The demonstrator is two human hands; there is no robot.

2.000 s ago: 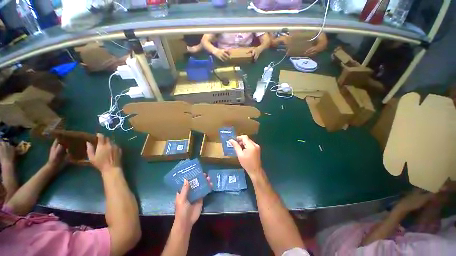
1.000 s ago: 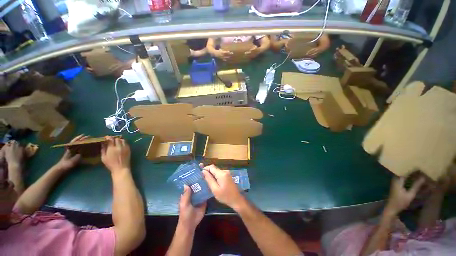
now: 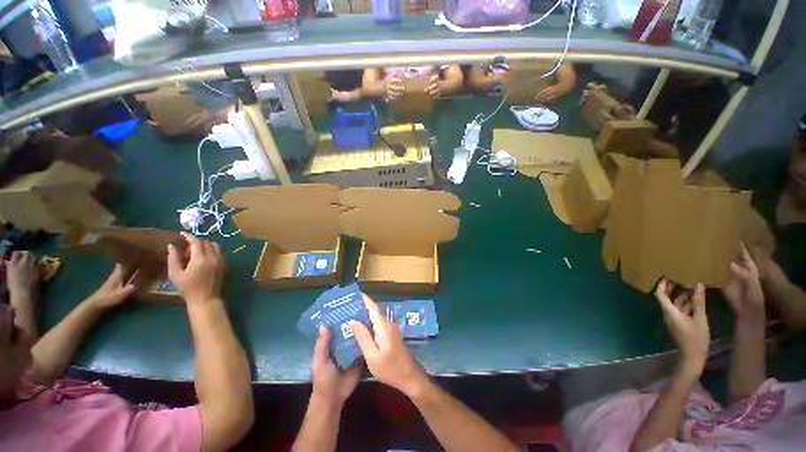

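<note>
My left hand (image 3: 334, 369) holds a fanned stack of dark blue instruction cards (image 3: 334, 309) in front of the boxes. My right hand (image 3: 385, 350) is on the right side of the same stack, its fingers over the cards. The left mailer box (image 3: 269, 265) stands open with its lid up and one blue card (image 3: 315, 264) inside. The right mailer box (image 3: 398, 267) stands open beside it and shows no card. A spare card pile (image 3: 415, 319) lies on the bench, partly behind my right hand.
Brown box lids stand upright behind both trays. A power supply (image 3: 371, 166) with a blue bin (image 3: 353, 128), white cables (image 3: 196, 216) and a power strip (image 3: 465, 152) lie beyond. Neighbours' hands handle a box (image 3: 146, 252) at left and a box blank (image 3: 672, 229) at right.
The card held over the right box two seconds ago is no longer there; my right hand has drawn back onto the stack. The right neighbour's blank has moved inward and turned.
</note>
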